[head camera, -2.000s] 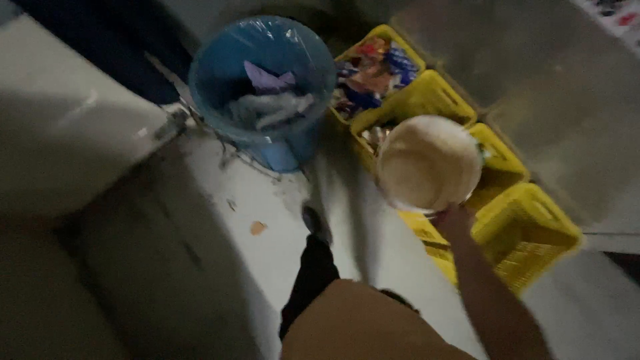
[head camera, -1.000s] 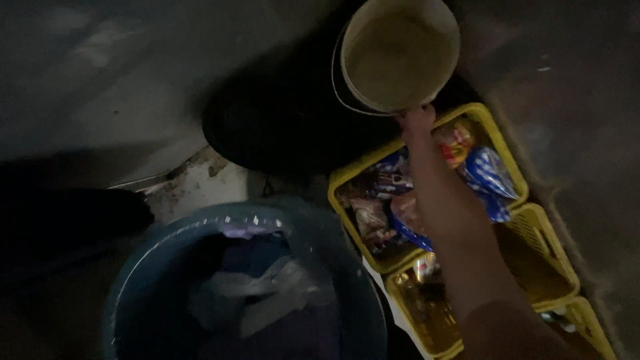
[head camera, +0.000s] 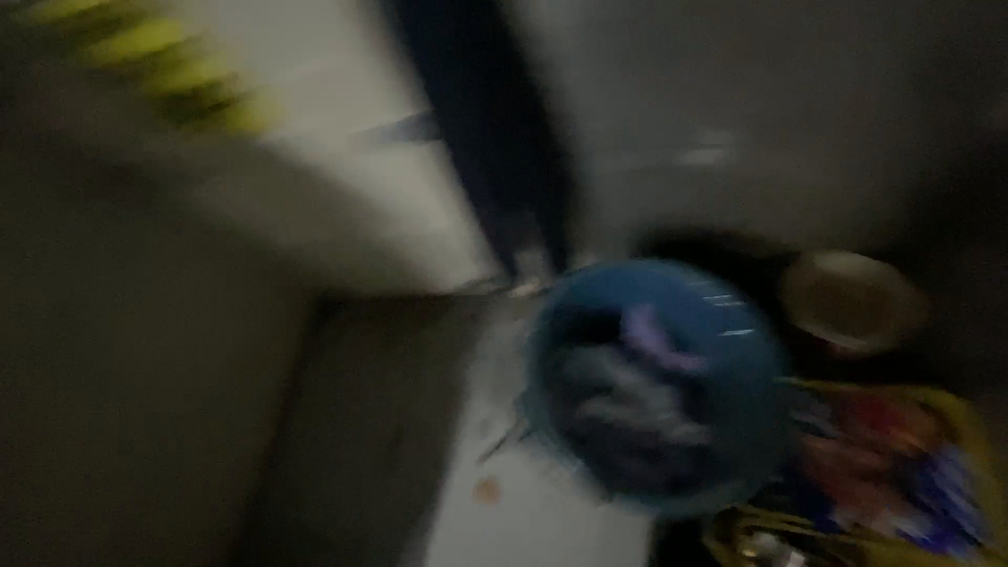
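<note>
The whole view is dark and blurred by motion. Neither of my hands can be made out. A pale round bucket [head camera: 854,303] stands at the right, behind a yellow plastic basket, in a dark area. Left of it is a large blue plastic tub [head camera: 740,354] holding crumpled grey and purple pieces, cloth or plastic. The yellow basket [head camera: 965,417] at the lower right holds colourful packets [head camera: 874,465], red, orange and blue.
Dark hanging cloth or trouser legs [head camera: 496,118] reach down behind the tub. A blurred yellow object [head camera: 165,71] lies at the upper left. A dark wall or panel [head camera: 142,331] fills the left side. A small orange scrap [head camera: 487,491] lies on the pale floor [head camera: 520,528].
The pale bucket was held in my hand above the baskets, then beyond them; now no hand shows at it. The view has swung left.
</note>
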